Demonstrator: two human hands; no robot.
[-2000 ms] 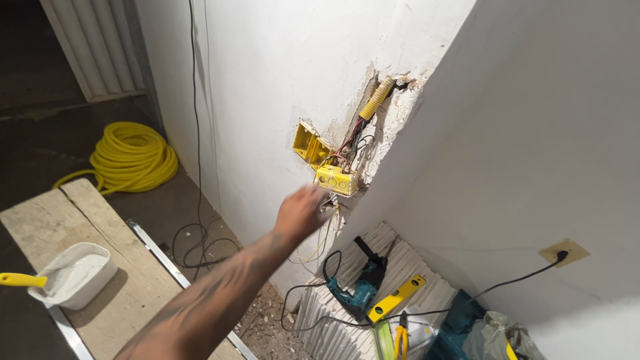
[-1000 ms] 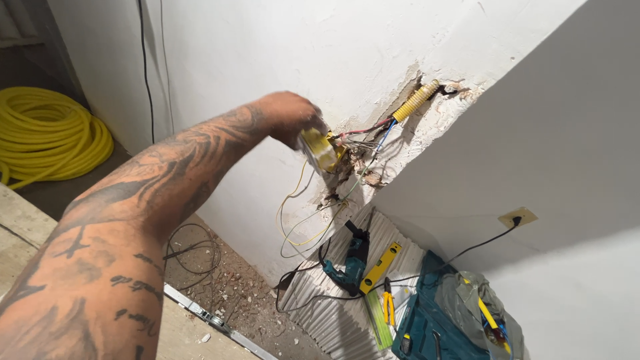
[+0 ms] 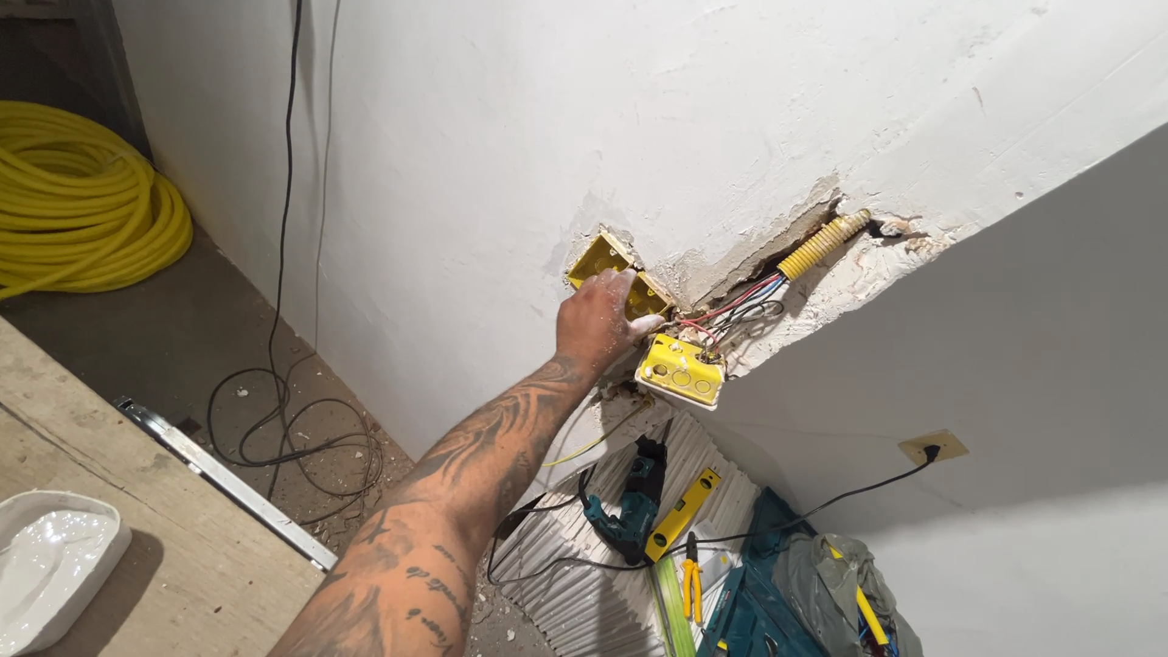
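My left hand, dusty with white powder, lies on the yellow plastic electrical box set in the white wall. Its fingers are over the box, with the thumb apart at the lower right edge; whether they grip it is hidden. Just below right of the thumb, a second yellow electrical box hangs tilted, back outward, with bits of plaster on it. Red, blue and black wires run from it to a yellow corrugated conduit in the chiselled channel. My right hand is not in view.
Below stand a teal power drill, a yellow spirit level, yellow-handled pliers and a teal case. A black cord reaches the wall outlet. At left are coiled yellow conduit and a white tub on a board.
My left hand has let go of the loose yellow box, which it held a second ago, and is now at the box in the wall. The loose box hangs by its wires.
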